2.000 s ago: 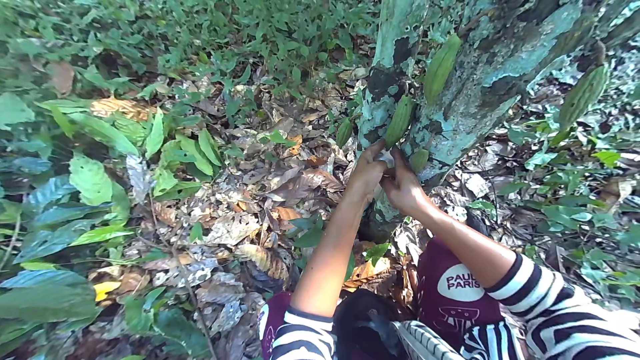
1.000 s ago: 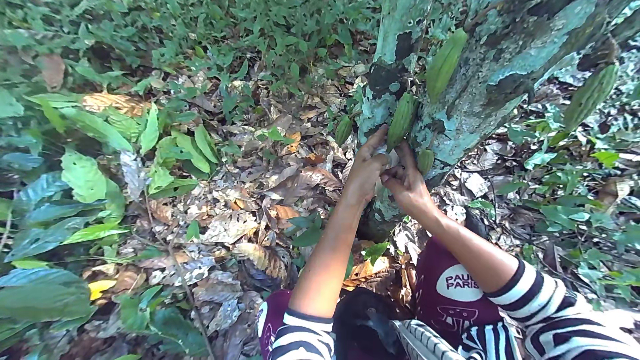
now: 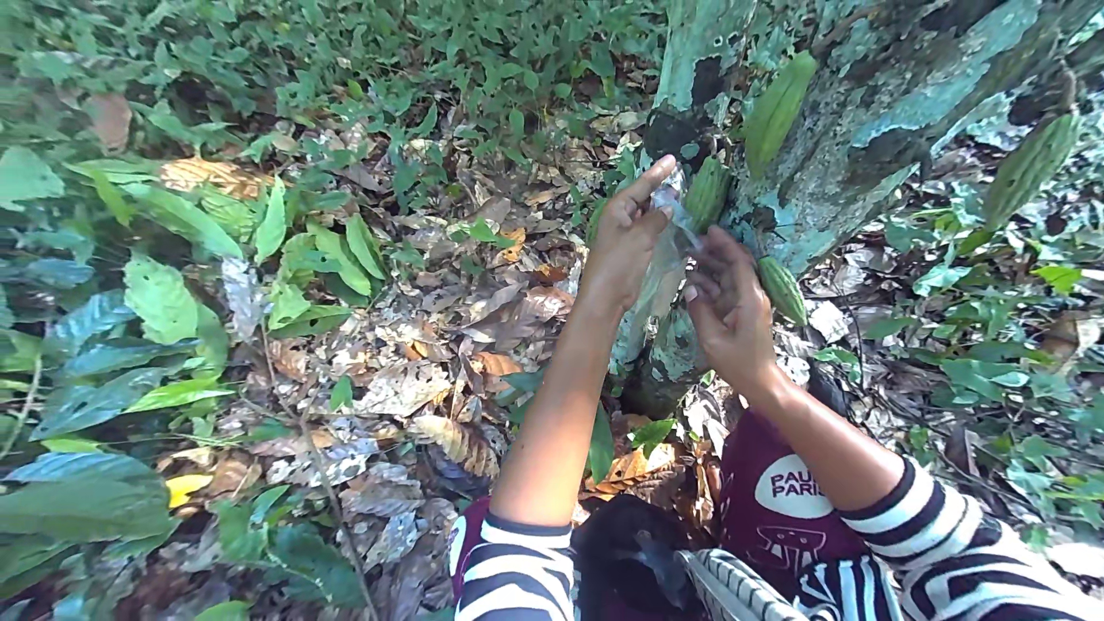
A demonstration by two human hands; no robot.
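Note:
A piece of clear plastic film (image 3: pixel 678 217) stretches between my two hands, beside a green cacao pod (image 3: pixel 709 193) on the trunk. My left hand (image 3: pixel 628 237) pinches the film's upper part between thumb and index finger. The fingers of my right hand (image 3: pixel 731 304) hold its lower right edge. A small green pod (image 3: pixel 782 290) hangs just right of my right hand. Above them a larger green pod (image 3: pixel 779 112) grows from the lichen-covered cacao trunk (image 3: pixel 828 185). Part of the film is hidden by my fingers.
Another cacao pod (image 3: pixel 1031 171) hangs at the far right. Dry leaf litter (image 3: pixel 405 379) covers the ground, with broad green leaves (image 3: pixel 164 302) at left. At the bottom, a black bag or container (image 3: pixel 634 552) and a pale ribbed rim (image 3: pixel 733 586) lie between my knees.
My hands were close together at the base of the pod. They have moved apart, my left hand rising on the pod's left side, and the clear film now shows between them.

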